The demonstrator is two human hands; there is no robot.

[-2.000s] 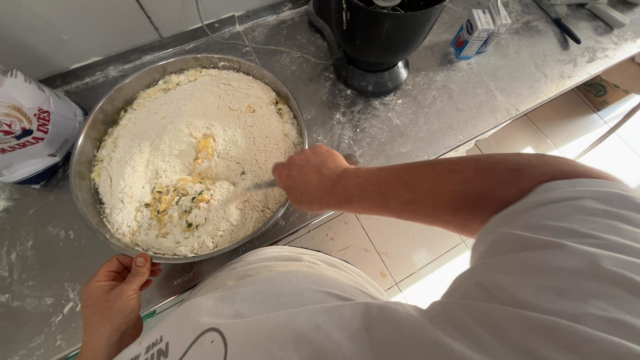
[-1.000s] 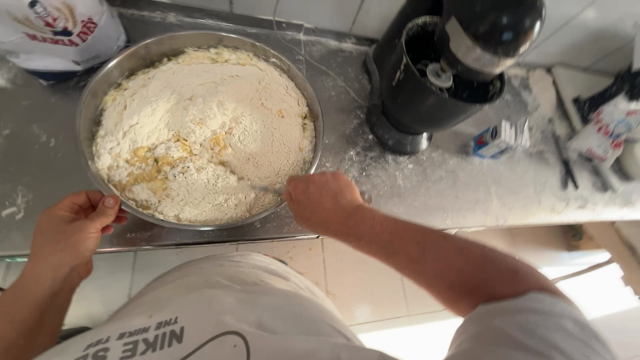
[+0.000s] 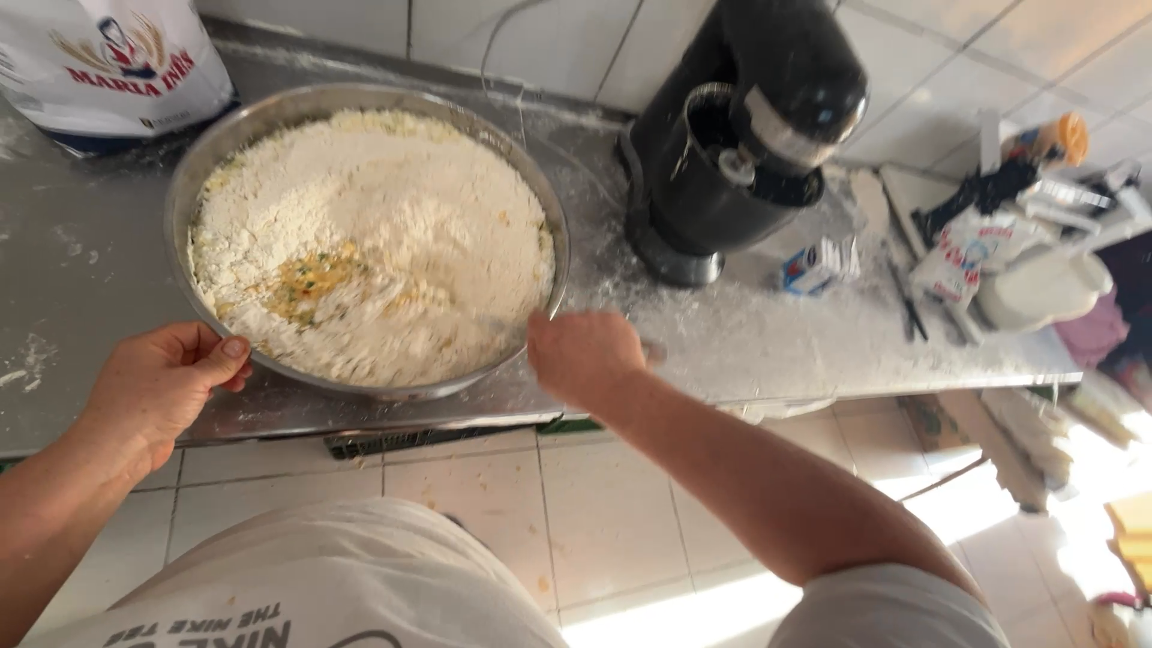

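A wide stainless steel bowl (image 3: 184,211) holds a heap of pale flour (image 3: 378,193) over a yellow mixture with green flecks (image 3: 315,281), which shows at the lower left of the heap. My left hand (image 3: 184,373) pinches the bowl's near left rim between thumb and fingers. At the near right rim, my right hand (image 3: 585,355) is closed around the handle of a utensil. Its blurred metal part reaches into the flour, so its kind cannot be told; a bit of the handle end shows beyond the fist.
Behind the bowl's left side stands a printed flour bag (image 3: 135,72). A black stand mixer (image 3: 720,171) stands to the right, near a small carton (image 3: 814,267), a dark-handled utensil (image 3: 909,301) and a white container (image 3: 1048,288). The steel counter (image 3: 738,360) is dusted with flour.
The view has swung toward the right of the counter. My right hand still grips the utensil at the bowl's near right edge, and my left hand still holds the rim. The surface of the flour has shifted.
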